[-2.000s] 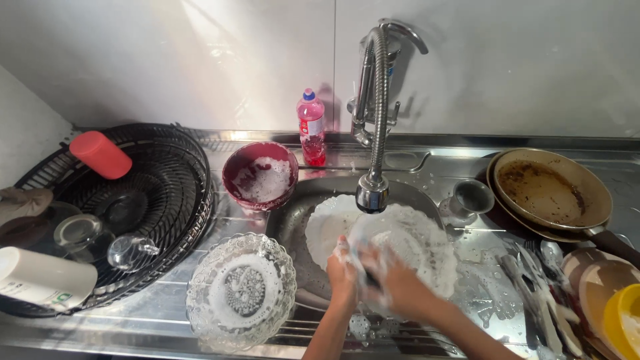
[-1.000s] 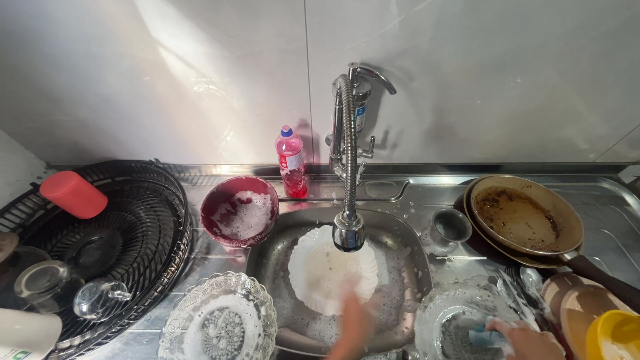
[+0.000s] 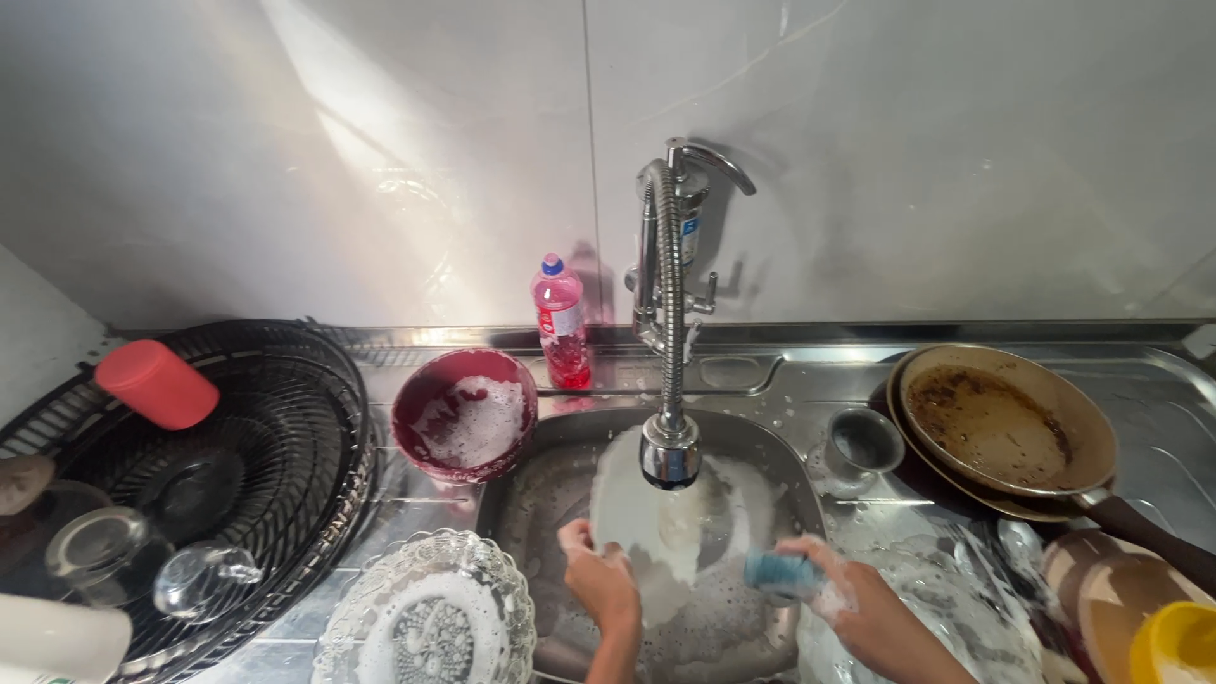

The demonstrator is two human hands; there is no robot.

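Note:
My left hand (image 3: 600,581) grips the left edge of a white plate (image 3: 632,522), which is tilted up in the steel sink (image 3: 807,484) below the faucet's spray head (image 3: 671,454). In my right hand (image 3: 836,584) is a soapy blue sponge (image 3: 781,574), held just right of the plate. Suds lie on the sink floor. A soapy clear glass plate (image 3: 926,608) rests right of the sink, partly behind my right forearm. A patterned glass dish (image 3: 427,617) with suds stands at the left of the sink.
Left: a black dish rack (image 3: 356,456) with a red cup (image 3: 157,385) and glasses. Behind the sink: a dark red sudsy bowl (image 3: 465,415) and a pink soap bottle (image 3: 562,328). Right: a metal cup (image 3: 863,442), stacked greasy pans (image 3: 1007,418), cutlery (image 3: 988,570), brownish plates (image 3: 1130,589) and a yellow container (image 3: 1178,646).
The white plate, lying in the sink one second ago, is now tilted up in my left hand. My right hand has moved left with the sponge, from the glass plate to the sink.

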